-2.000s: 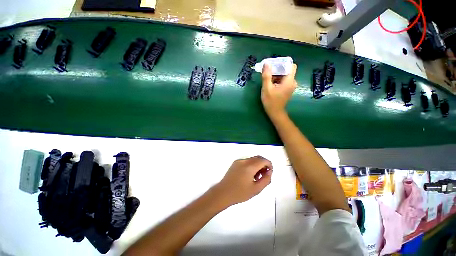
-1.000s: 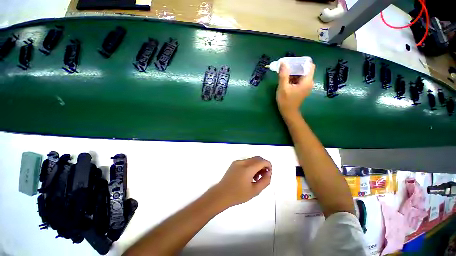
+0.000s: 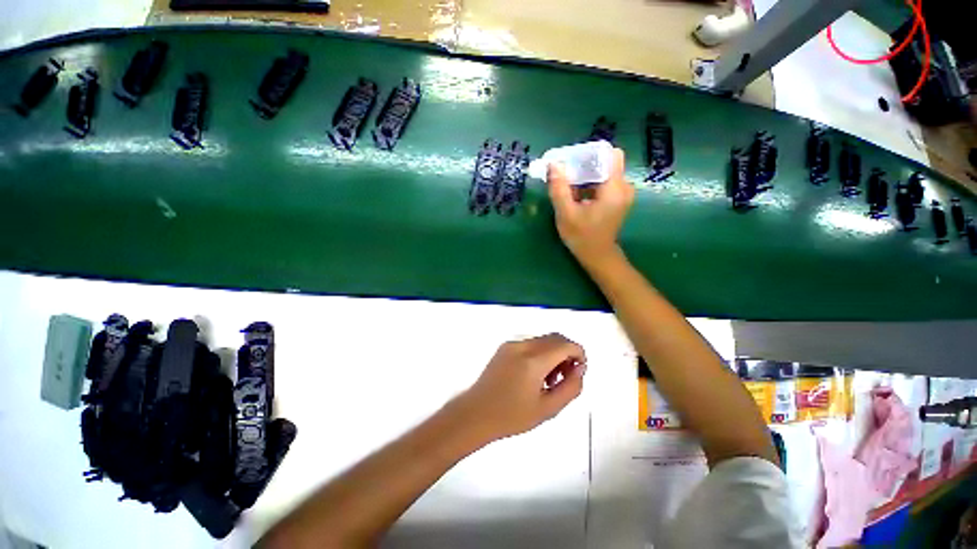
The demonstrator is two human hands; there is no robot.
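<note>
My right hand (image 3: 592, 214) holds a small translucent white dropper bottle (image 3: 582, 163) above the green conveyor belt (image 3: 354, 231). The bottle's tip points left, at the right one of two black housings (image 3: 512, 178) lying side by side. Another housing (image 3: 603, 131) is partly hidden behind the bottle. More black housings lie spaced along the belt to both sides. My left hand (image 3: 536, 381) rests on the white worktop with its fingers curled; no object shows in it. A pile of black housings (image 3: 171, 407) lies on the worktop at left.
A grey-green block (image 3: 66, 361) is beside the pile. At right are printed packaging (image 3: 793, 397), a pink cloth (image 3: 862, 461) and a dark metal tool tip (image 3: 951, 412). A grey post (image 3: 787, 41) and a red hose (image 3: 923, 48) stand beyond the belt.
The housings on the belt have shifted right. My right hand has moved the bottle left and slightly down, from a single housing to the side-by-side pair. My left hand has stayed in place.
</note>
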